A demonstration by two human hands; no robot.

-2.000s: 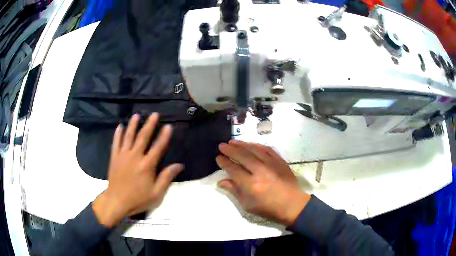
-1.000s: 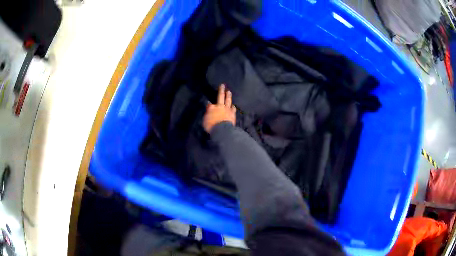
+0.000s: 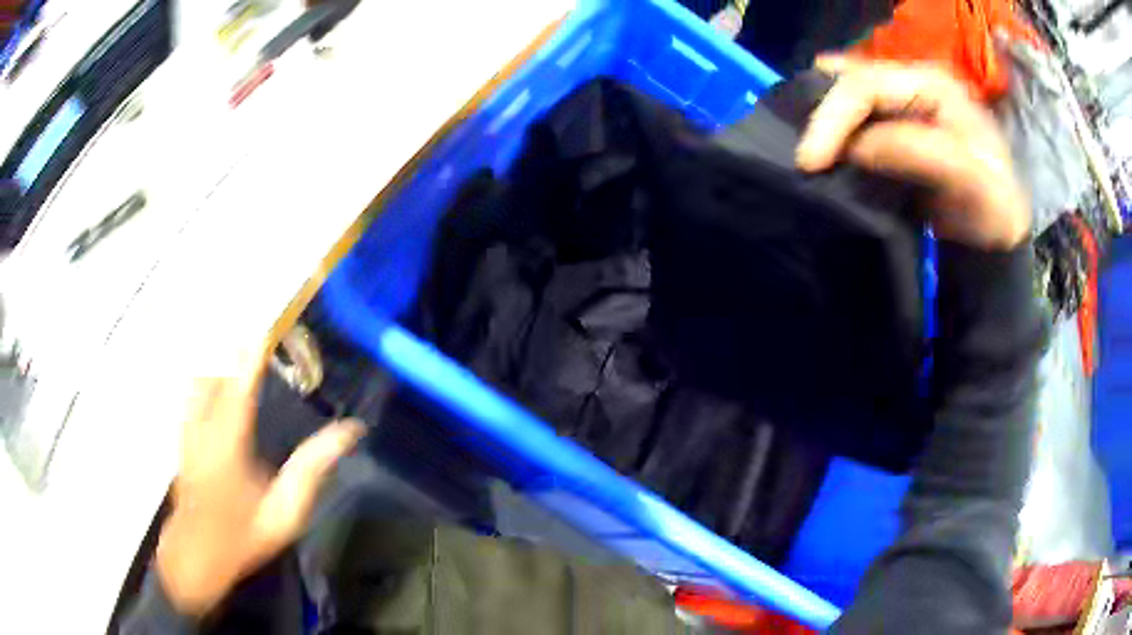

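My right hand (image 3: 925, 137), at the upper right, grips the upper edge of a large flat black cloth panel (image 3: 788, 285) and holds it up over the blue work bin (image 3: 534, 440). The panel hangs tilted and hides part of the bin's inside. More black pieces (image 3: 608, 360) lie crumpled and overlapping in the bin. My left hand (image 3: 242, 496), at the lower left, is blurred, with thumb and fingers apart and nothing in it, near the table's edge.
The white machine table (image 3: 161, 248) with its tan edge runs diagonally along the bin's left side. The dark control panel (image 3: 75, 118) shows at the upper left. Small thread snips (image 3: 108, 226) lie on the white surface. Orange material (image 3: 950, 44) is behind the bin at the upper right.
The view has swung from the machine to the bin. My right hand, one second ago reaching among the bin's black pieces, now holds a panel raised. My left hand has come into view.
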